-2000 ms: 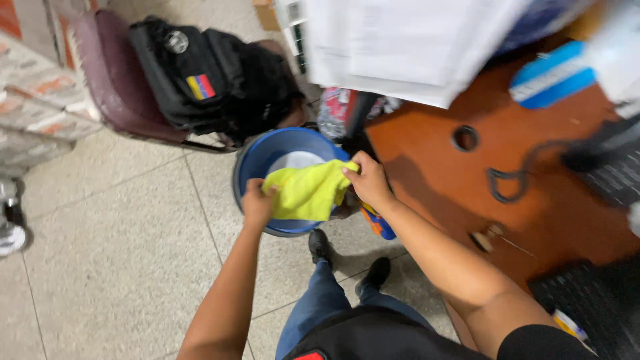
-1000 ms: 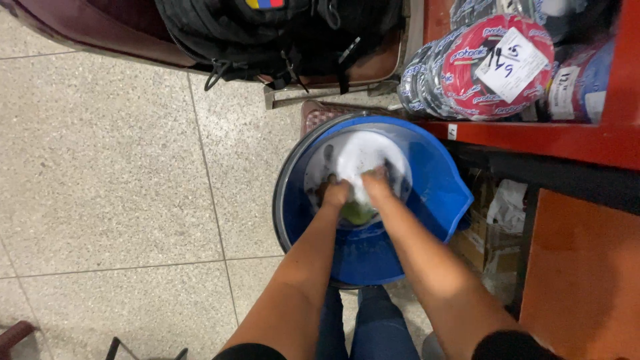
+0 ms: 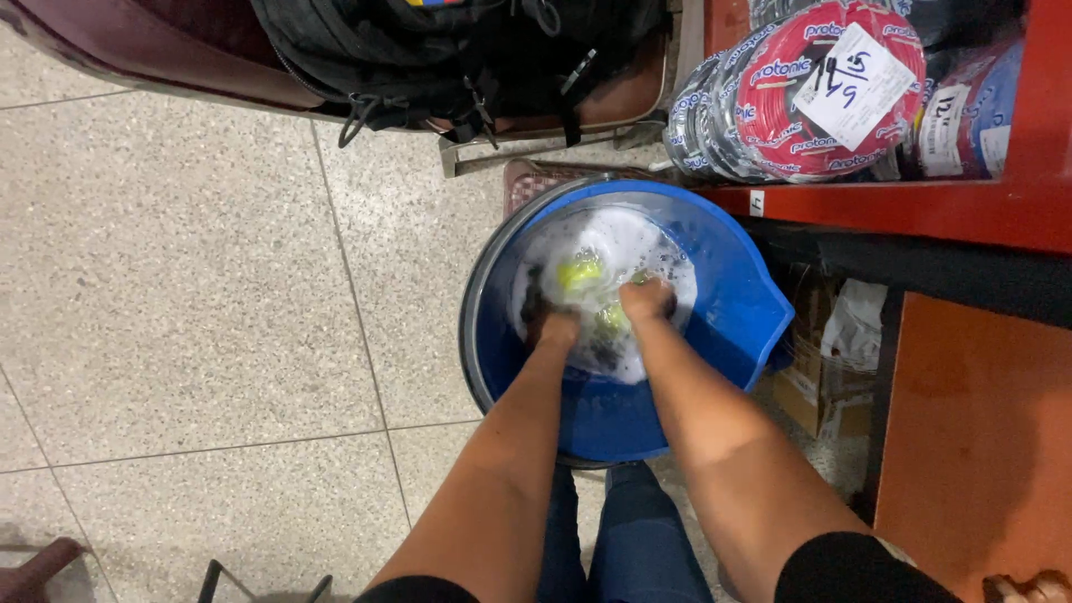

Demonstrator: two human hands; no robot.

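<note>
A blue plastic bucket (image 3: 729, 310) with a pouring spout stands on the floor, holding foamy, dark-flecked water. Under the foam a yellow-green cloth (image 3: 579, 270) shows in patches between and ahead of my hands. My left hand (image 3: 554, 325) is in the water on the left side, its fingers hidden. My right hand (image 3: 648, 297) dips in on the right, against part of the cloth, with its fingertips under water. Whether either hand grips the cloth is hidden by the suds.
A black backpack (image 3: 452, 63) rests on a maroon chair (image 3: 193, 50) beyond the bucket. Plastic-wrapped coils of red cable (image 3: 783, 92) sit on a red shelf (image 3: 904, 209) at the upper right. Below it is a cardboard box (image 3: 800, 394), beside an orange-brown panel (image 3: 971, 435).
Two seconds ago both hands held the yellow-green cloth spread above the bucket; now hands and cloth are down in the foamy water. The hands are farther apart than one second ago. The view has moved closer.
</note>
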